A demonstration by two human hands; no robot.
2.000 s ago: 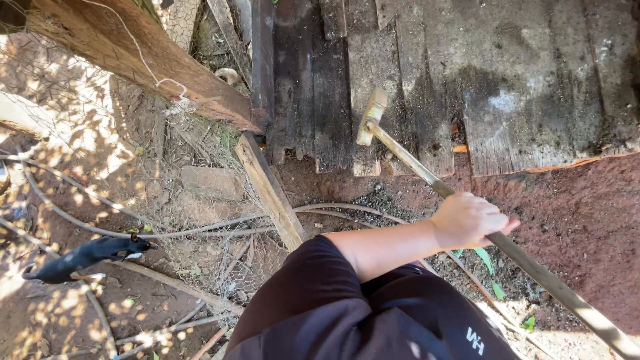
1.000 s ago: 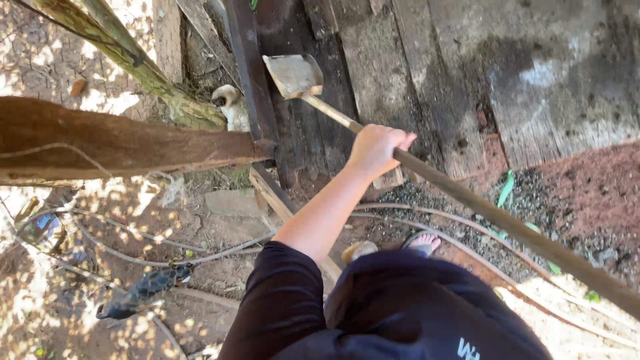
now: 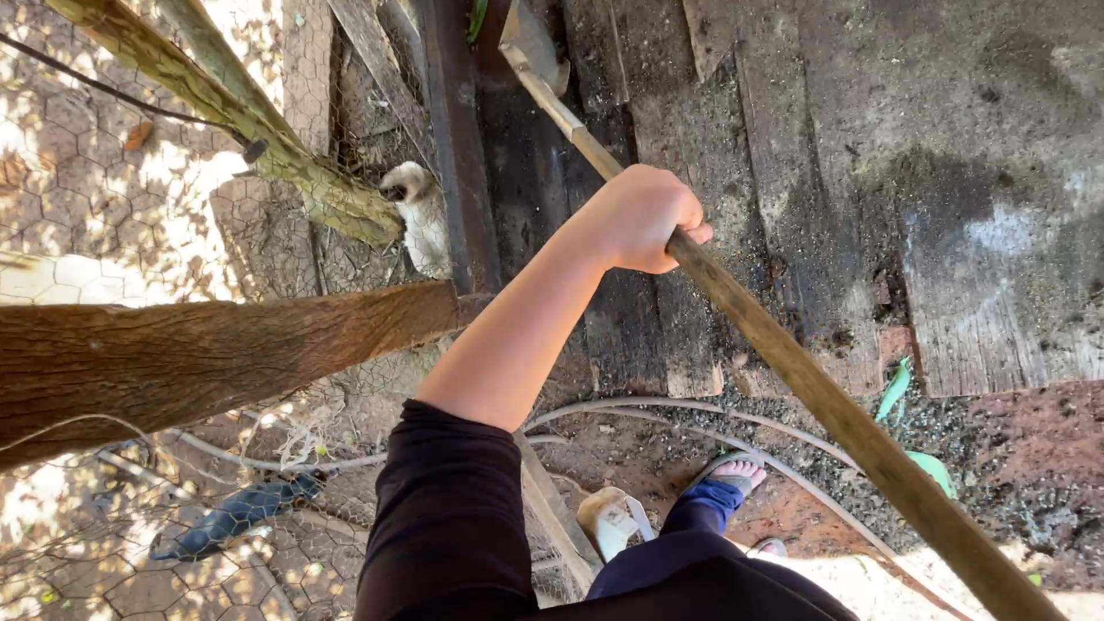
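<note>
My left hand [image 3: 651, 220] is closed around the long wooden handle of a hoe or shovel [image 3: 819, 379]. The tool's metal blade [image 3: 539, 47] is at the top of the view, against the dark edge boards of a weathered wooden plank floor [image 3: 862, 172]. The handle slants down to the lower right and runs out of the frame. Dark grit and soil lie scattered over the planks. My right hand is not in view.
A thick wooden post [image 3: 216, 362] enters from the left beside wire mesh. Behind the mesh are a dark animal [image 3: 237, 517] and a pale one [image 3: 423, 216]. A hose [image 3: 811, 487] curves past my sandalled foot [image 3: 733, 474]. A cut plastic container [image 3: 614, 522] lies near my leg.
My arm has reached farther over the planks, and the tool's blade has moved away toward the top edge beside the dark beam. The view has shifted too.
</note>
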